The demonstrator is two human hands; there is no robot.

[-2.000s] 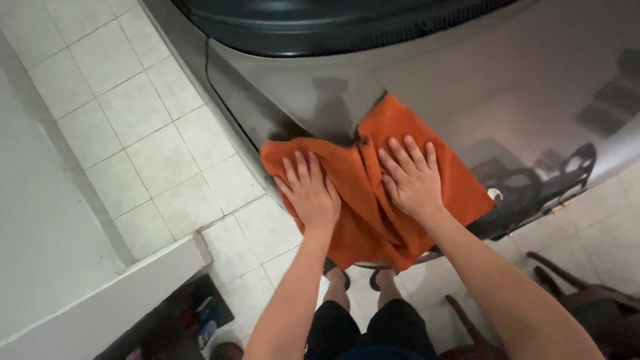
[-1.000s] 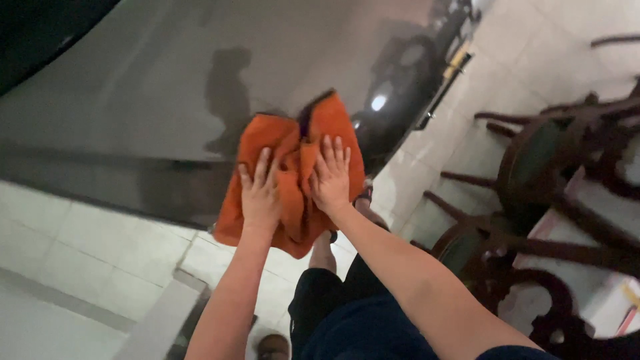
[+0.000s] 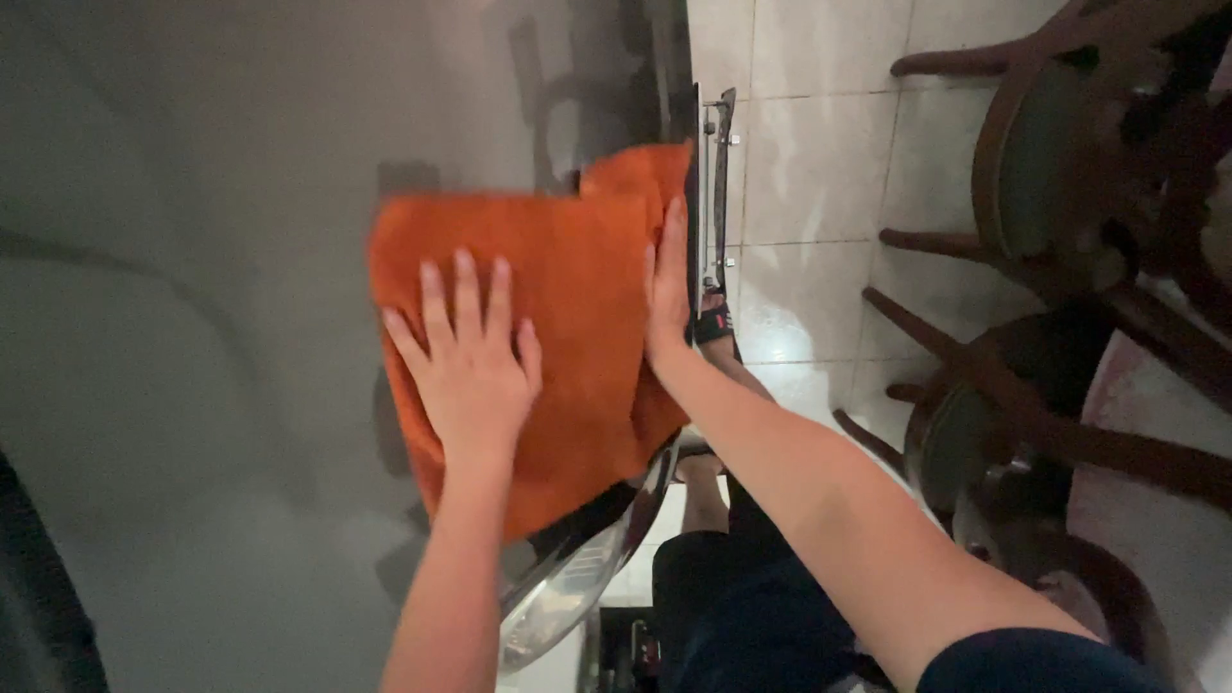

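Note:
An orange cloth (image 3: 577, 318) lies spread over the front part of a grey car hood (image 3: 241, 289). My left hand (image 3: 472, 366) rests flat on the cloth's left half, palm down with fingers spread. At the cloth's right side, by the hood's front edge, my right hand (image 3: 669, 279) presses against it, seen edge-on with fingers extended. Part of the cloth is folded under and beyond that hand. The car's headlight (image 3: 568, 597) shows just below the cloth.
Dark wooden chairs (image 3: 1001, 164) stand on the tiled floor (image 3: 808, 173) at the right. A licence plate frame (image 3: 722, 192) sticks out from the car's front. My legs and feet are beside the headlight.
The view has turned and moved strongly along the car's front. The cloth, bunched between my hands before, is spread flatter. My right hand has turned from palm down to edge-on at the hood's front.

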